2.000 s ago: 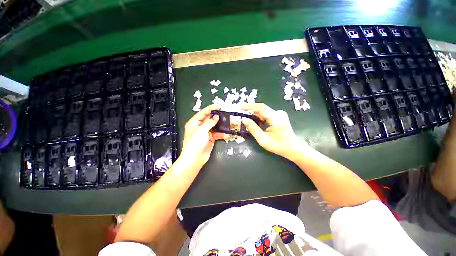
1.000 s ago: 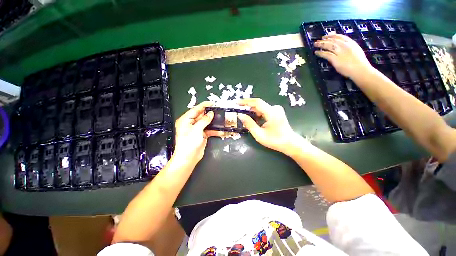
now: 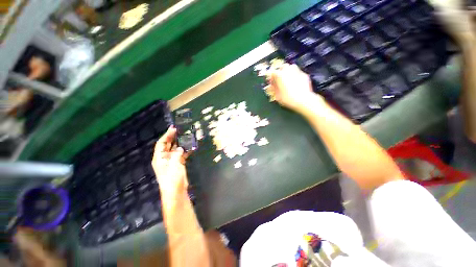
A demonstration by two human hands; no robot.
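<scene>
My left hand (image 3: 169, 156) holds a black plastic housing (image 3: 186, 130) upright at the right edge of the left blister tray (image 3: 120, 172). The central pile of small pale pieces (image 3: 232, 130) lies on the green worktop to the right of the housing. My right hand (image 3: 289, 86) is over the second group of small pieces (image 3: 262, 68), beside the right blister tray (image 3: 360, 57). Its fingertips are blurred, so I cannot tell whether they hold a piece.
A pale edging strip (image 3: 224, 73) runs behind the worktop, with a brighter green belt (image 3: 156, 78) beyond. A purple-rimmed round object (image 3: 44, 207) is at far left. A red stool (image 3: 428, 161) and a neighbouring worker's arm (image 3: 464, 62) are at right. Another person shows at upper left.
My hands have parted. The left hand moved left with the housing, now turned upright; the right let go and moved to the second group of pieces. The whole view has tilted.
</scene>
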